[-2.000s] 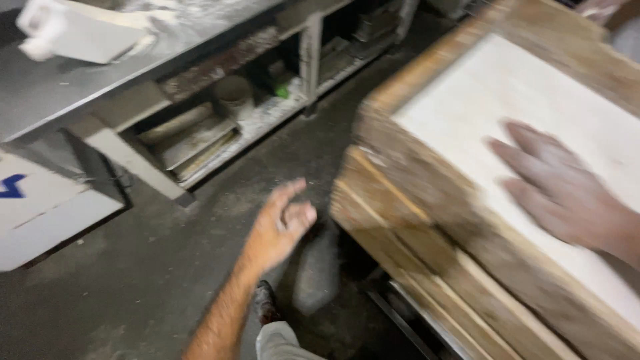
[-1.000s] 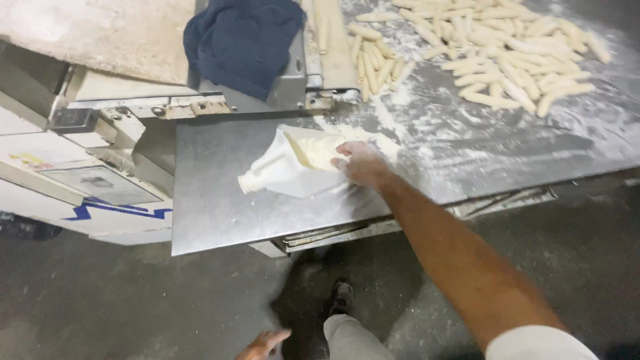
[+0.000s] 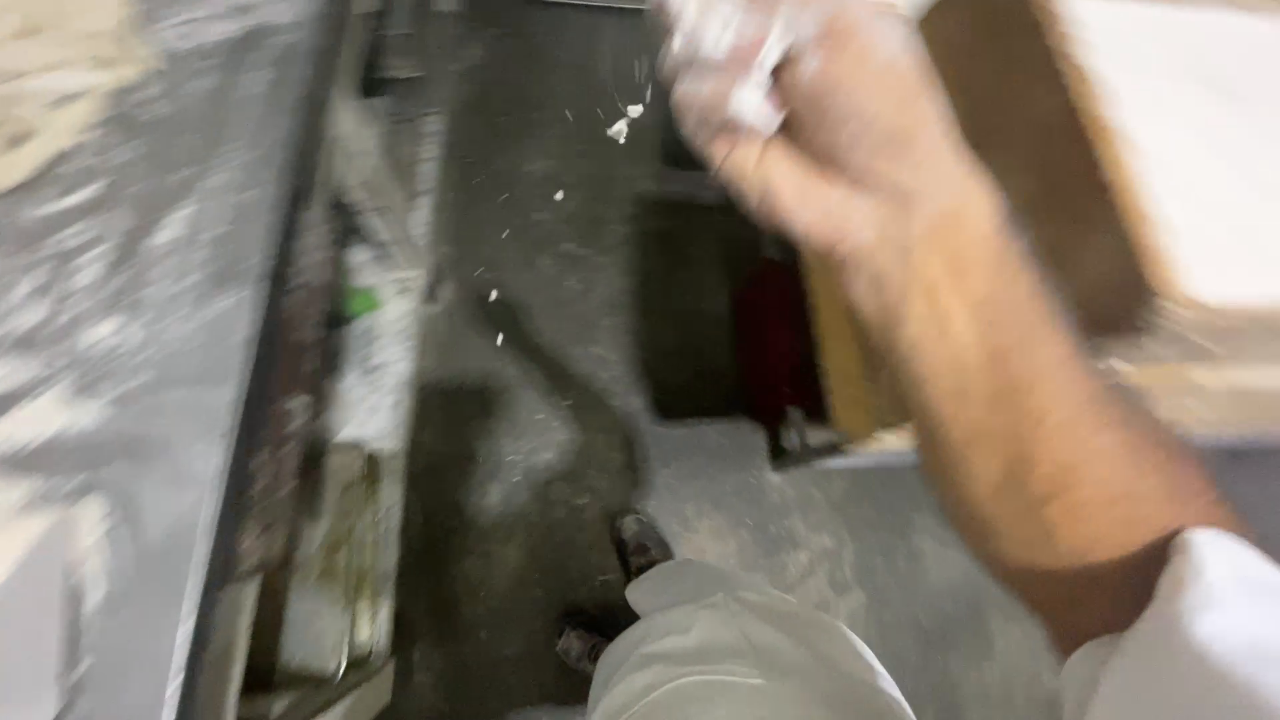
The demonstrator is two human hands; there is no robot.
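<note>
My right hand [image 3: 790, 110] is at the top centre, blurred and coated in white flour. Its fingers are curled round a clump of flour [image 3: 755, 100], and small bits of flour [image 3: 622, 127] fall through the air to its left. Beyond the wrist, at the right, lies a wooden box or tray [image 3: 1040, 170] with a white surface [image 3: 1190, 130] inside its rim. My left hand is out of view. A pale, blurred object [image 3: 35, 590] shows on the metal table at the lower left; its kind is unclear.
A floured metal table [image 3: 200, 330] runs along the left, with pale dough [image 3: 60, 80] at its far end. Beneath it is a cluttered shelf [image 3: 375, 400]. The concrete floor [image 3: 540, 420] lies between table and boxes, with a dark red object [image 3: 775, 340] under the boxes' side.
The view has swung strongly. My right hand was in the flour by a cut white plastic jug on the metal table; now it is raised over the floor with flour in it. My left hand has left view.
</note>
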